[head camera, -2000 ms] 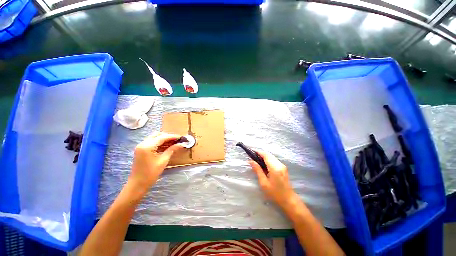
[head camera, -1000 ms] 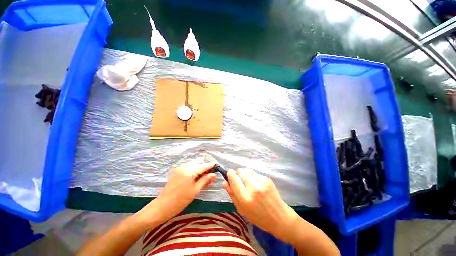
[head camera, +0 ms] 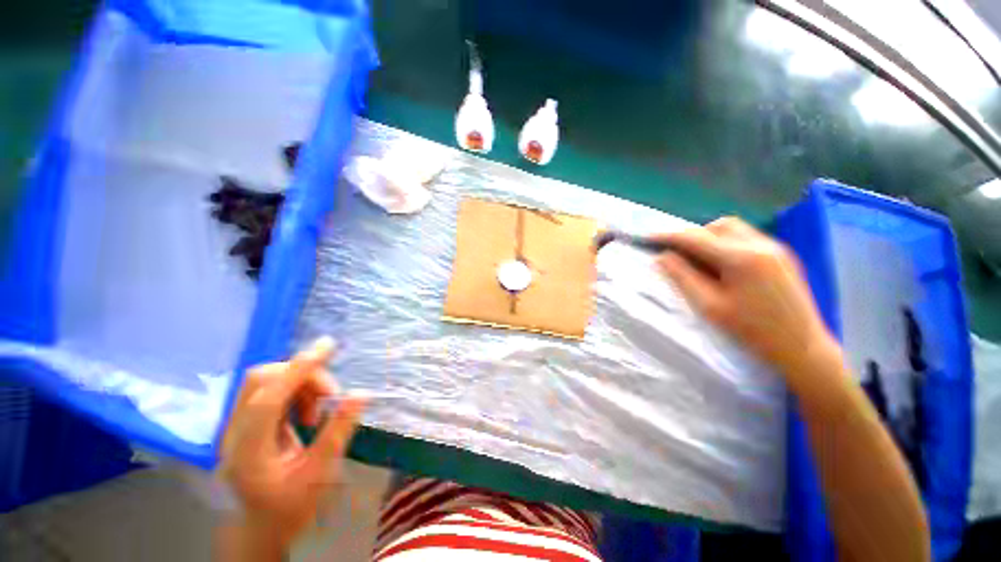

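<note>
My right hand (head camera: 746,288) holds a long black part (head camera: 642,240) that points left, its tip near the right edge of the cardboard pad (head camera: 480,253). My left hand (head camera: 288,423) is blurred, with fingers apart and nothing seen in it, over the plastic sheet (head camera: 461,379) beside the left tray. The small white dish (head camera: 514,276) lies on the pad. Small dark parts (head camera: 250,220) lie clumped in the left blue tray (head camera: 288,263). Whether a small part sits on the held part's end is too blurred to tell.
The right blue tray (head camera: 807,236) holds long black parts (head camera: 913,384), partly hidden by my right arm. A white rag (head camera: 390,184) lies by the left tray. Two white squeeze bottles (head camera: 475,121) (head camera: 539,132) lie behind the pad on the green bench. Metal rails run at the upper right.
My hands, together at the black part one second ago, have separated. The right has moved up and right with the part; the left has moved left and opened. The view has shifted left.
</note>
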